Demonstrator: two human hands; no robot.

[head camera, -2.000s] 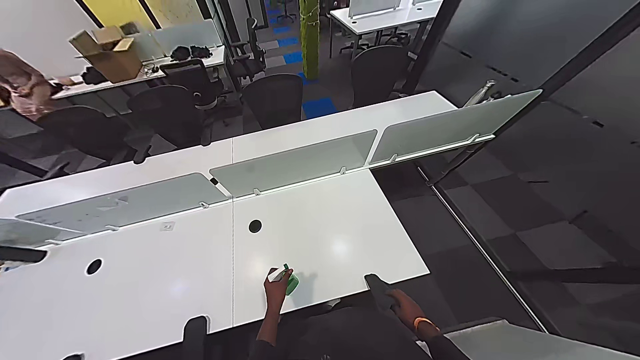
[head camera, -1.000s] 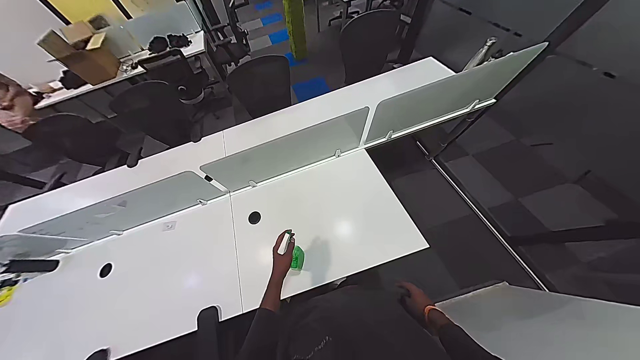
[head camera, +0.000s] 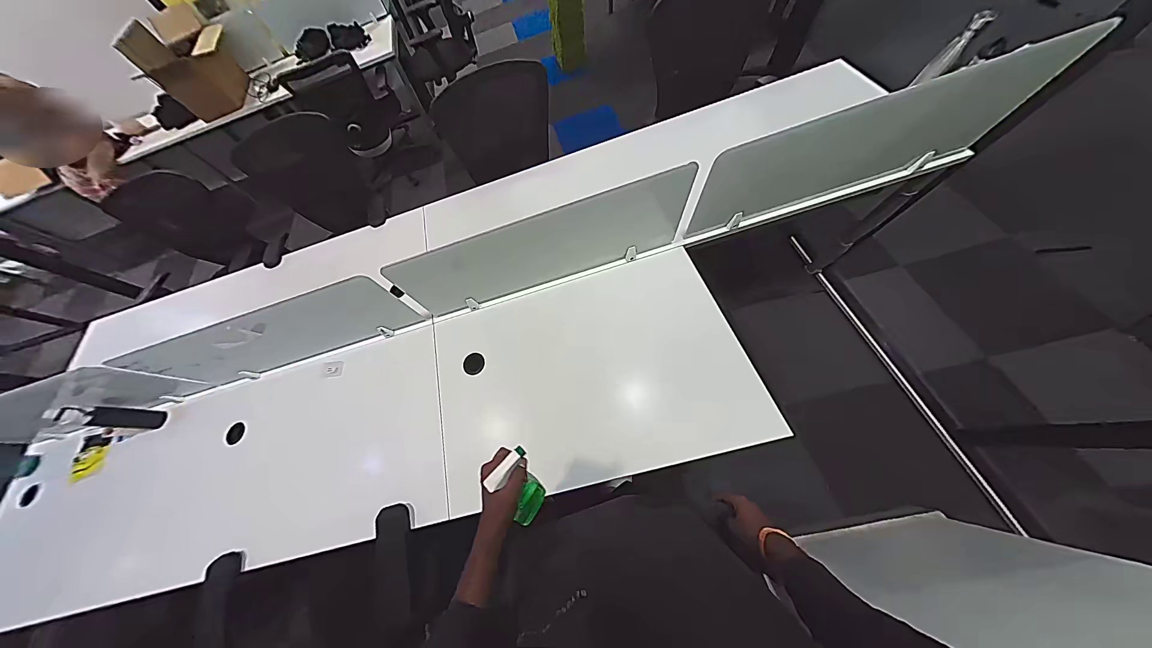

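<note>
My left hand [head camera: 506,479] is closed around the neck of a green spray bottle [head camera: 530,500] with a white trigger head, above the near edge of the white desk [head camera: 576,387]. At the lower right, my right hand [head camera: 742,517], with an orange band at the wrist, is beside the desk's near edge. Its fingers are partly lost against dark surroundings, and whether it grips something dark there cannot be told.
Frosted divider panels [head camera: 549,238] run along the desk's middle. Black chairs [head camera: 490,117] stand behind it, and chair parts [head camera: 393,540] touch the near edge. A black roll-like object [head camera: 126,418] and a yellow packet [head camera: 89,457] lie far left. A person [head camera: 85,153] is at the upper left.
My left hand still holds the spray bottle. My right hand, on a dark chair part two seconds ago, has moved off it. The view has shifted somewhat.
</note>
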